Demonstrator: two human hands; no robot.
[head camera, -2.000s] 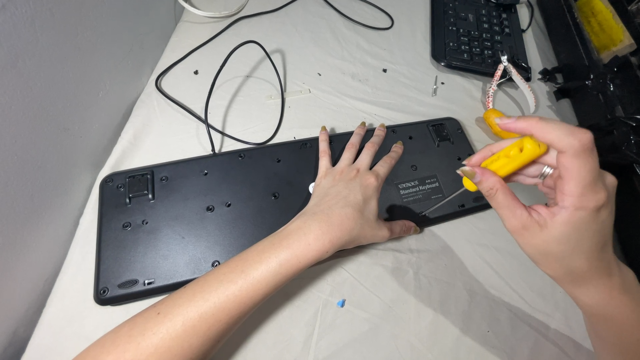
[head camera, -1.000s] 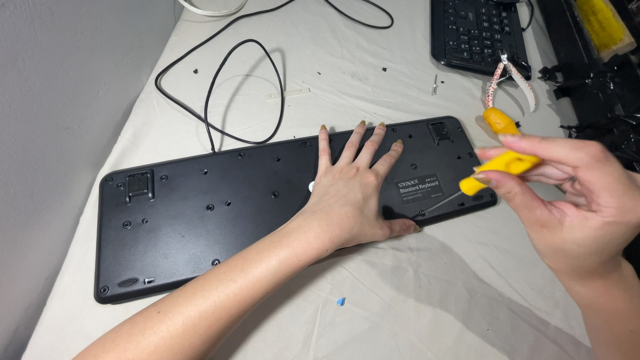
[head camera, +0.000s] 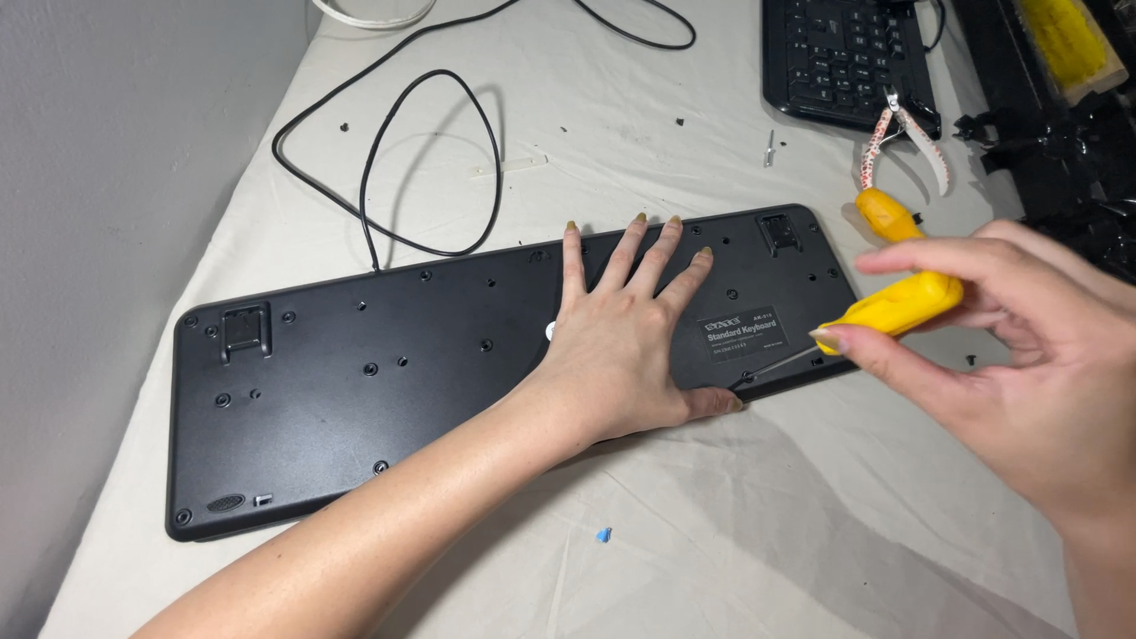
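A black computer keyboard (head camera: 444, 382) lies face down on a pale cloth, its underside with several screw holes and a printed label facing up. My left hand (head camera: 621, 355) rests flat on it right of the middle, fingers spread over the far edge and thumb at the near edge. My right hand (head camera: 1003, 328) holds a screwdriver with a yellow handle (head camera: 896, 311) between thumb and fingers. The thin shaft slants down to the left, and its tip is at the near edge beside my left thumb, by a screw hole below the label.
A second black keyboard (head camera: 843, 62) lies at the top right, with wire nippers (head camera: 895, 115) beside it. Beyond my right hand is another yellow handle (head camera: 883, 213). A black cable (head camera: 497, 169) loops behind the keyboard. Small dark bits and a blue scrap (head camera: 604, 534) lie on the cloth.
The yellow handle in my right hand has turned and its grip has shifted slightly. My left hand and the keyboard have stayed in place.
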